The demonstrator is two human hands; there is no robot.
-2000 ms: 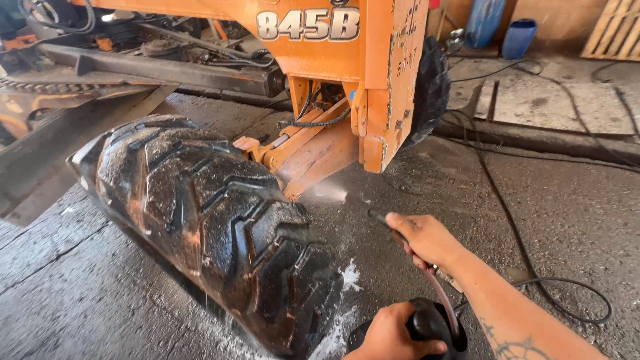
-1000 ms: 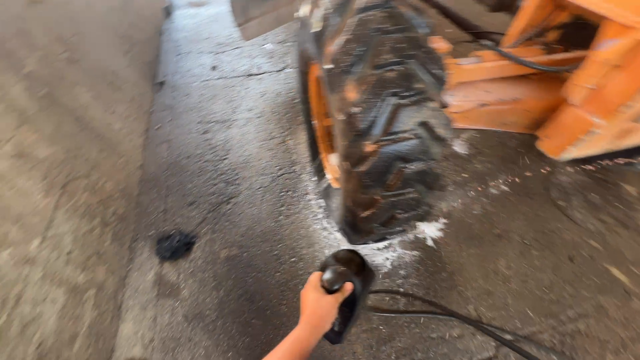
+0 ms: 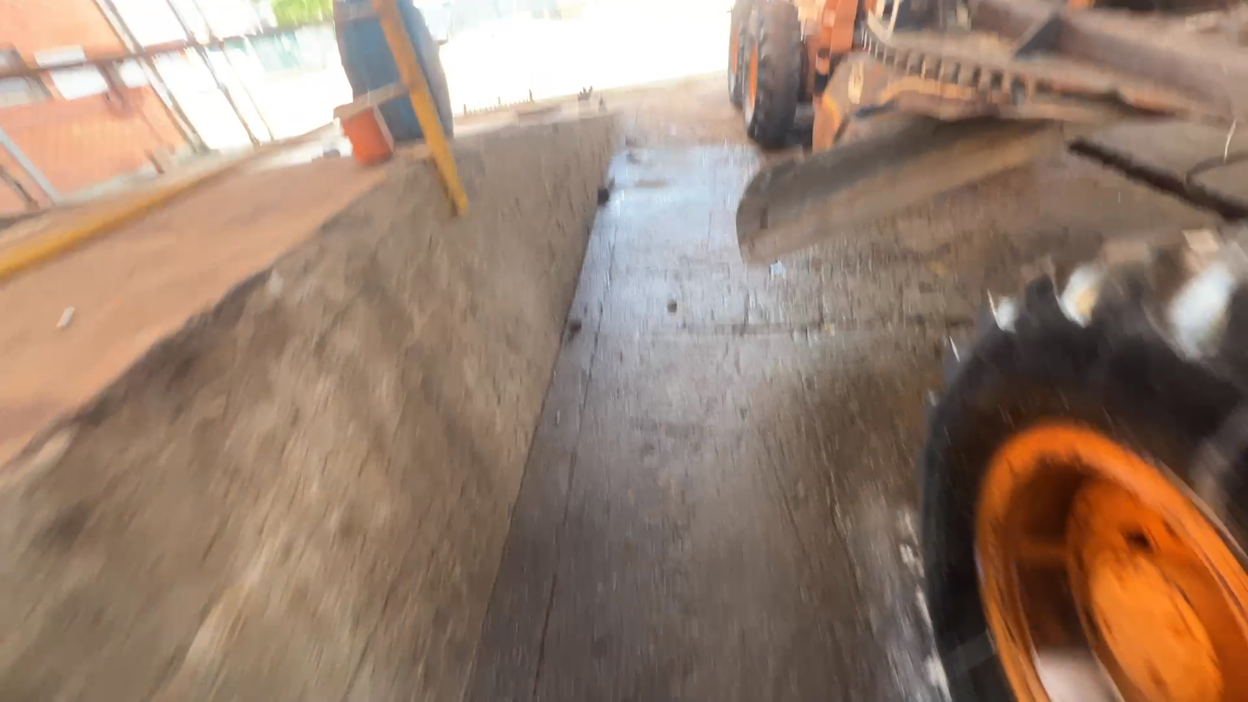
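Neither of my hands shows in the head view now, so what they hold cannot be seen. A large black tyre [image 3: 960,468] with chunky tread stands at the lower right, its orange wheel rim [image 3: 1082,468] facing me. Whitish foam or wet shine lies on top of the tread. Beyond it, the long curved steel blade [image 3: 877,190] of the orange grader hangs over the floor. Farther back are the machine's rear tyres [image 3: 775,73]. The picture is blurred.
A sloping concrete wall [image 3: 370,409] runs along the left, beside the wet concrete floor [image 3: 682,507]. On the ledge above stand a blue barrel [image 3: 366,68] and an orange bucket [image 3: 367,135]. A yellow post [image 3: 421,102] leans there, and a yellow rail [image 3: 107,229] lies farther left.
The view has swung far, to the wheel's rim side. Both hands showed two seconds ago, with spray near the tyre; one hand on a black container showed one second ago. Both are out of view now.
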